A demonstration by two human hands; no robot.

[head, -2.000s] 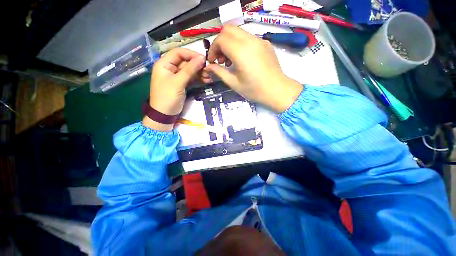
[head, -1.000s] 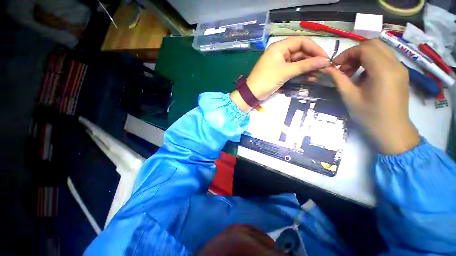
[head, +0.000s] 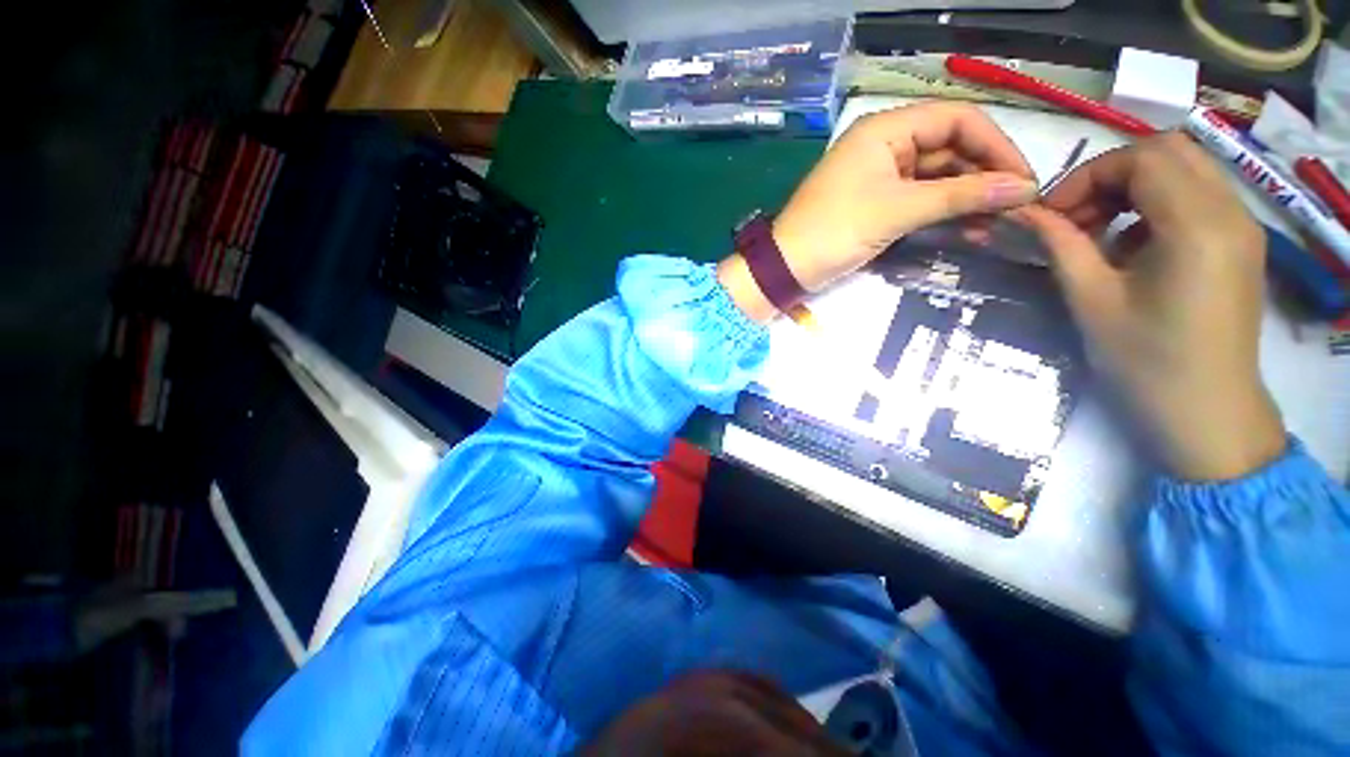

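A small dark thin part sticks up between the fingertips of both hands; what it is I cannot tell. My left hand, with a dark red band at the wrist, pinches it from the left. My right hand pinches it from the right. The fingertips meet above the far edge of the opened tablet. The tablet lies on a white board, with glaring white and black areas inside. The hands hide part of its far edge.
A clear parts case lies on the green mat. Beyond the hands are a red pen, a small white box, a paint marker, a tape roll and a dark blue handle. A white tray holds a black panel at left.
The view has swung left, so bench and hands appear further right and more trays show at left. Both hands still pinch the small part together above the tablet.
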